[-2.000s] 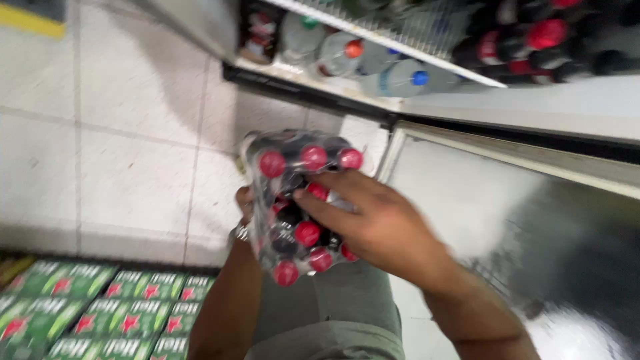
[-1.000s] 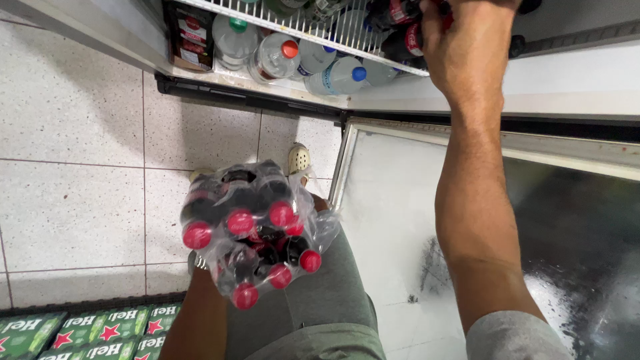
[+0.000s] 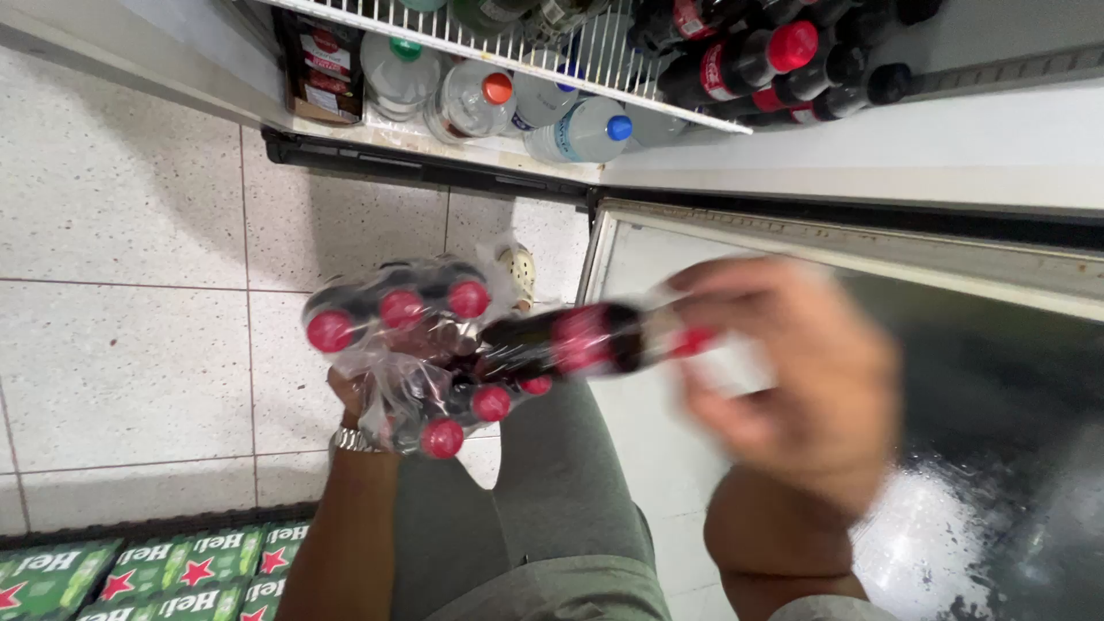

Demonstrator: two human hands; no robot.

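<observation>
My left hand (image 3: 347,392), mostly hidden under the load and with a metal watch at its wrist, supports a plastic-wrapped pack of red-capped cola bottles (image 3: 401,310). The wrap is torn open and bunched in the middle. My right hand (image 3: 785,371), blurred, grips a dark cola bottle with a red label (image 3: 561,341) by its red-capped neck. That bottle lies nearly level, its base end at the opening of the pack. On the wire shelf (image 3: 535,65) of the refrigerator, cola bottles (image 3: 733,65) lie at the right.
Large plastic bottles (image 3: 578,129) and a dark carton (image 3: 323,69) stand below the wire shelf. The open refrigerator door (image 3: 992,414) spans the right side. Green beer cartons (image 3: 172,569) are stacked at the lower left. A pale clog (image 3: 517,272) shows on the tiled floor.
My right hand has come down from the cola bottles on the shelf to the pack and now holds a bottle by its neck. My left hand still supports the pack.
</observation>
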